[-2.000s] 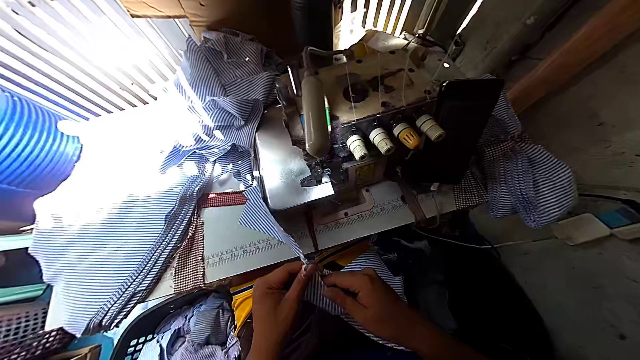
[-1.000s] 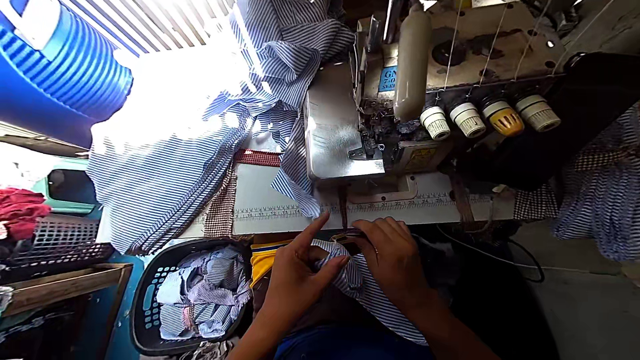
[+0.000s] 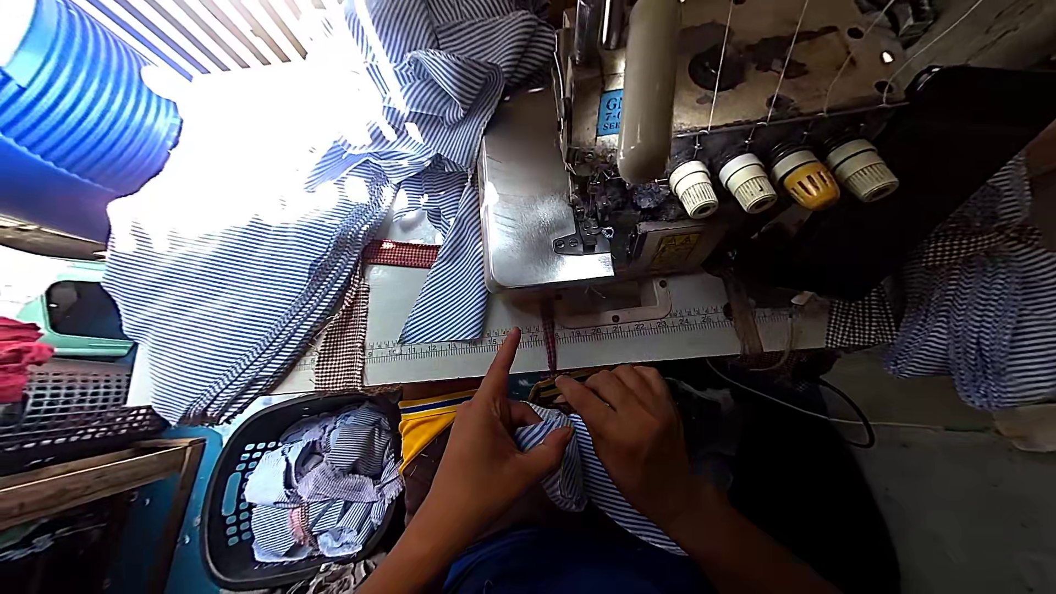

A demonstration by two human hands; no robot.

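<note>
My left hand [image 3: 495, 437] has its index finger stretched toward the table edge, its thumb and curled fingers around a bit of blue-and-white striped fabric [image 3: 612, 487]. Close on its right, my right hand [image 3: 631, 429] is curled down over the same fabric, which hangs across my lap. Beyond both hands stands an overlock sewing machine [image 3: 532, 206] with a metal cloth plate and several tension knobs. A pointed striped cloth piece [image 3: 452, 289] lies left of the plate over the printed ruler. A narrow dark red strip [image 3: 549, 338] hangs from the machine toward my hands.
A heap of striped fabric [image 3: 239, 289] covers the table's left side. Below it stands a dark plastic basket [image 3: 216, 495] of cloth pieces. A blue ribbed container [image 3: 82, 107] is at upper left. Striped bundles [image 3: 973, 322] hang at right, near a cable [image 3: 825, 419].
The striped piece that reached from the table to my hands now lies on the table apart from them. My left index finger has stretched out. The view has shifted, showing more of the basket.
</note>
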